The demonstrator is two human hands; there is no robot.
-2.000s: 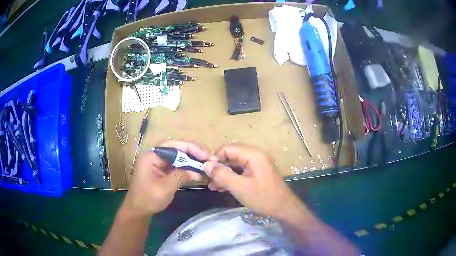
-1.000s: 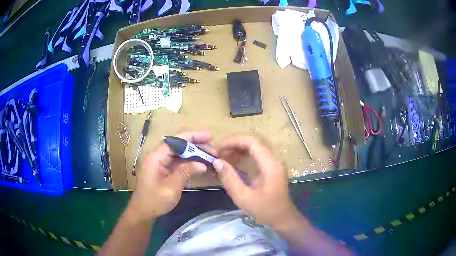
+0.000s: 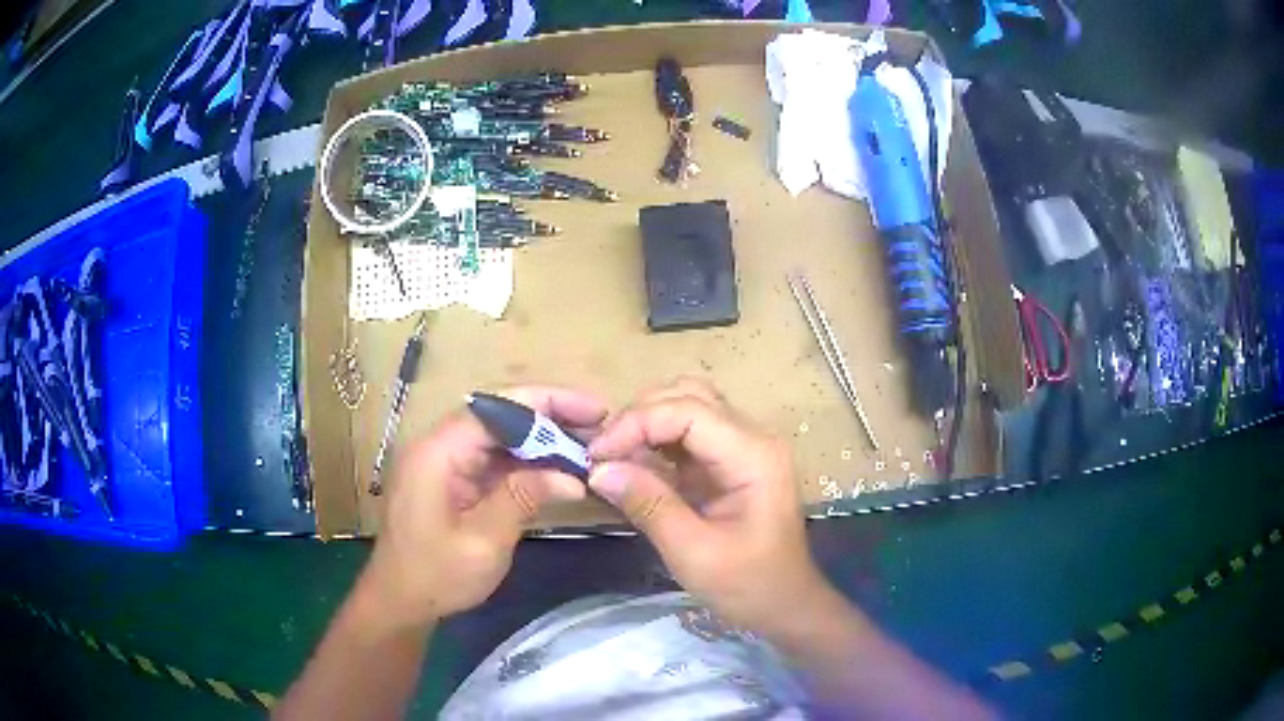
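Note:
A pen device with a black tapered nose and a white-lilac body is held over the near edge of the cardboard tray, its nose pointing up and left. My left hand is closed around its front part from below and behind. My right hand pinches the body farther back between thumb and fingers. The rear end of the pen device is hidden by my right hand.
The cardboard tray holds green circuit-board assemblies, a white tape roll, a black block, tweezers, a blue electric screwdriver and scattered screws. A blue bin stands left; red-handled scissors lie right.
My hands and the pen device moved slightly up and right from the first frame. My right-hand fingers have since drawn in closer around the body, covering more of its rear.

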